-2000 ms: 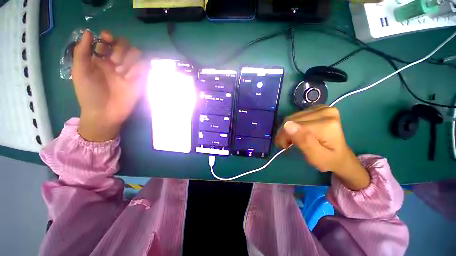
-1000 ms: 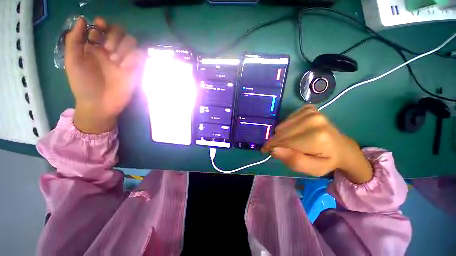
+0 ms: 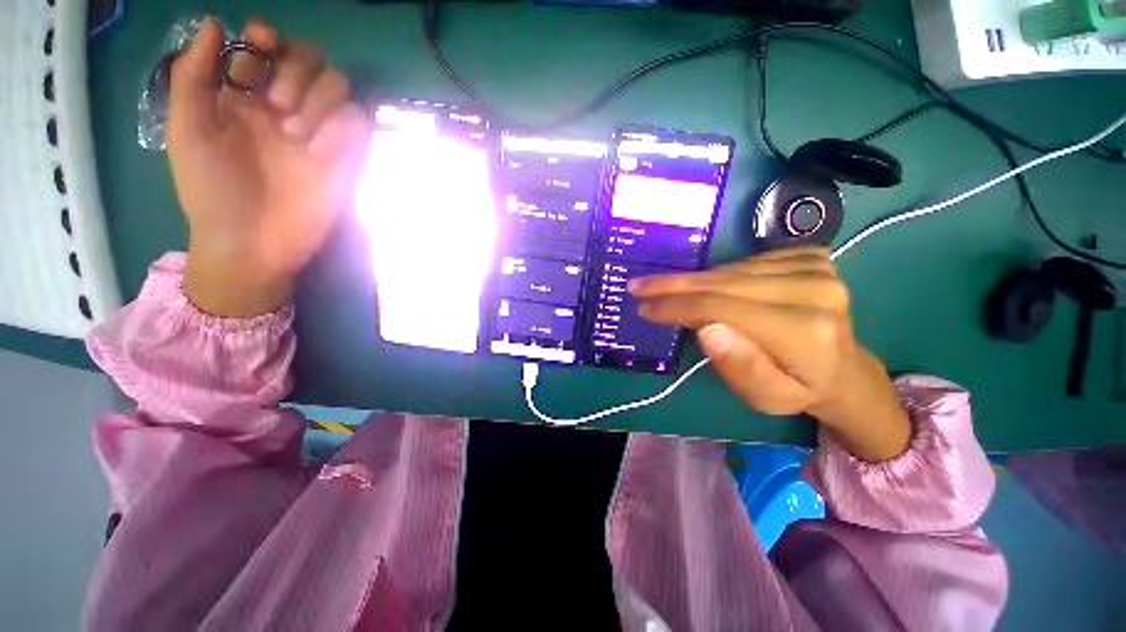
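Note:
My left hand [image 3: 253,173] holds a dark smart ring [image 3: 246,67] between its fingers, above the mat's left side. Three phones lie side by side in front of me. The left phone [image 3: 432,235] glares white. The middle phone [image 3: 540,241] shows a dark app page, with a white USB cable [image 3: 532,375] in its bottom end. The right phone [image 3: 667,198] shows a dark page with a white block. My right hand [image 3: 772,324] has its extended fingers over the right phone's screen; contact cannot be told. It holds nothing visible.
An open charging case [image 3: 803,216] with a lit ring stands right of the phones; another black case [image 3: 1021,305] is farther right. A power strip [image 3: 988,56] is at the top right. Black cables [image 3: 692,52] run behind. Clear plastic [image 3: 153,114] and a white tray [image 3: 37,185] are at left.
The right phone's screen has changed from dark panels and charts to a page with a white block and list. My right hand has moved up over that screen. My left hand still holds the ring.

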